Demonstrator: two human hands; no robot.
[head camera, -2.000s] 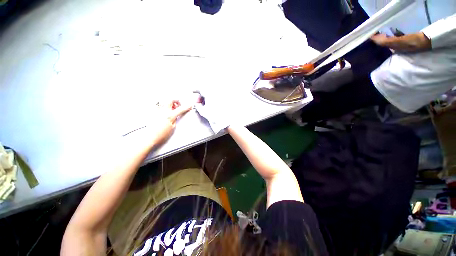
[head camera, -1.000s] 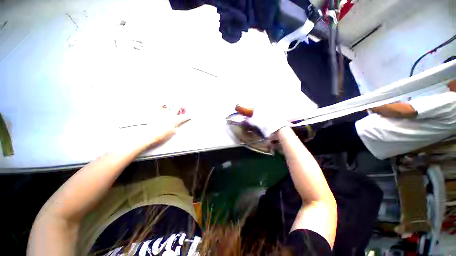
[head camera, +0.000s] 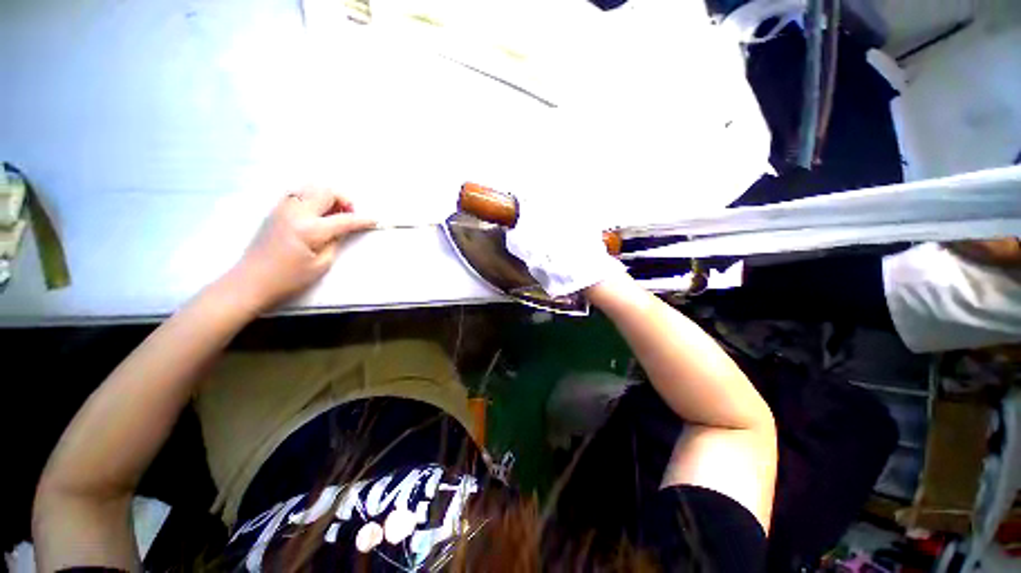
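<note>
My right hand (head camera: 569, 260), in a white glove, is shut on the orange-brown handle of the steam iron (head camera: 493, 255). The iron's dark pointed sole is on the white table near its front edge and points left. My bare left hand (head camera: 308, 237) is left of the iron, thumb and fingers pinched together. A thin line runs from the fingertips to the iron, the edge of a pale fabric piece (head camera: 409, 237) that nearly vanishes against the table. The rest of its outline cannot be told.
The white hose (head camera: 829, 213) runs right from the iron. Cream pieces (head camera: 11, 218) with an olive-brown tie strip (head camera: 50, 252) lie at the table's left edge. Dark fabric (head camera: 829, 123) lies at the far right. Another person's white sleeve (head camera: 952, 293) shows at right. The floor (head camera: 560, 375) is green.
My right hand has taken hold of the parked iron and moved it left, towards my left hand. My left hand has gone from spread on the table to a pinch. The view has shifted.
</note>
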